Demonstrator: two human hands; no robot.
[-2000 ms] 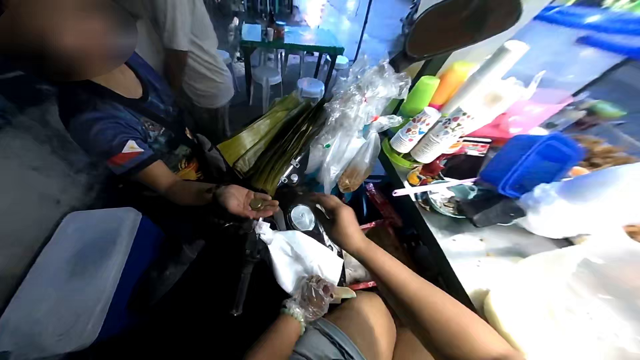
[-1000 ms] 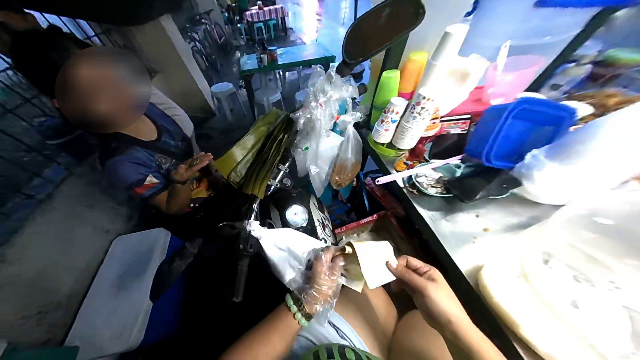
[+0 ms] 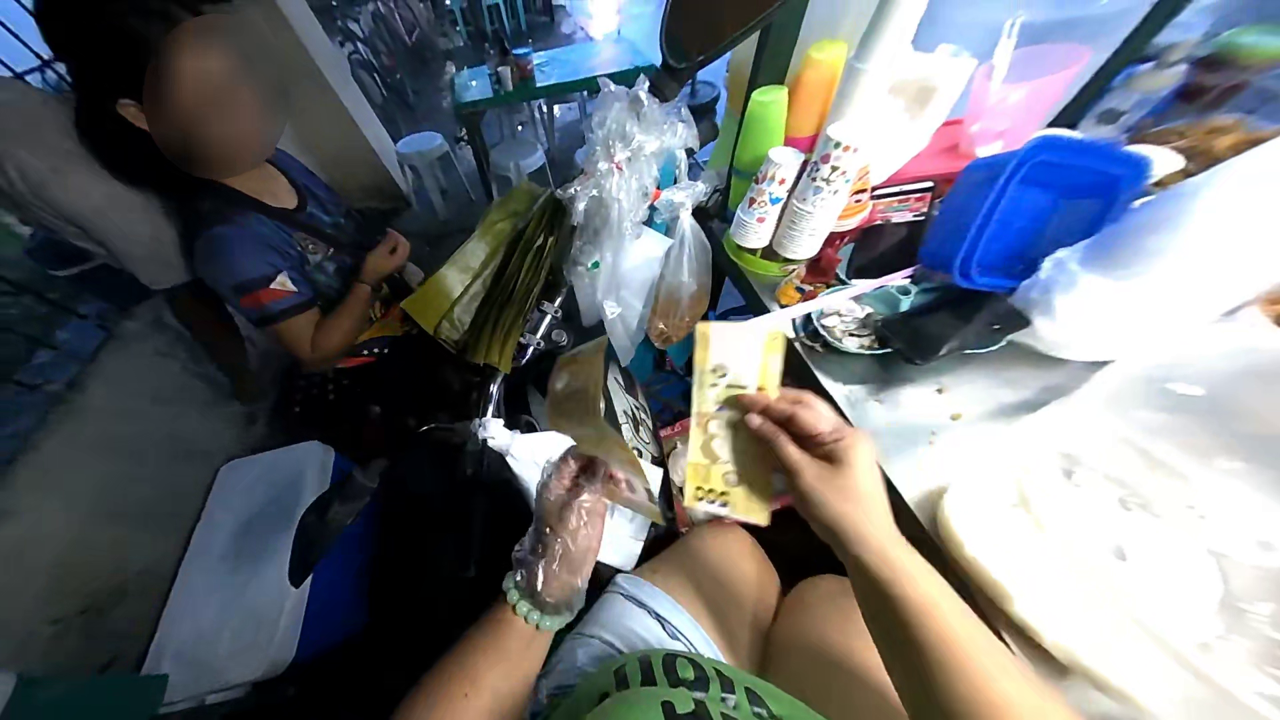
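My right hand (image 3: 815, 455) pinches a yellow banknote (image 3: 735, 425) upright between thumb and fingers, above my knees. My left hand (image 3: 575, 510), in a clear plastic glove with a green bead bracelet at the wrist, holds a brownish paper piece (image 3: 590, 405), perhaps another banknote. A white plastic bag (image 3: 530, 450) lies behind the left hand. Beyond both hands stands a motorcycle, mostly hidden, with clear plastic bags (image 3: 625, 190) and a bundle of long green leaves (image 3: 490, 280) at its handlebar. A bowl of coins (image 3: 850, 325) sits on the metal counter, right of the banknote.
A person (image 3: 290, 240) is at the left, one hand raised near the chest. A cooler with a white lid (image 3: 245, 560) stands lower left. The metal counter (image 3: 900, 400) carries paper cups (image 3: 815, 195), a blue plastic basin (image 3: 1030, 210), a black pouch (image 3: 955, 320) and large plastic bags (image 3: 1130, 540).
My hands were together at a pale paper piece one second ago; now they are apart, each holding a piece. The other person's outstretched hand from two seconds ago is drawn back.
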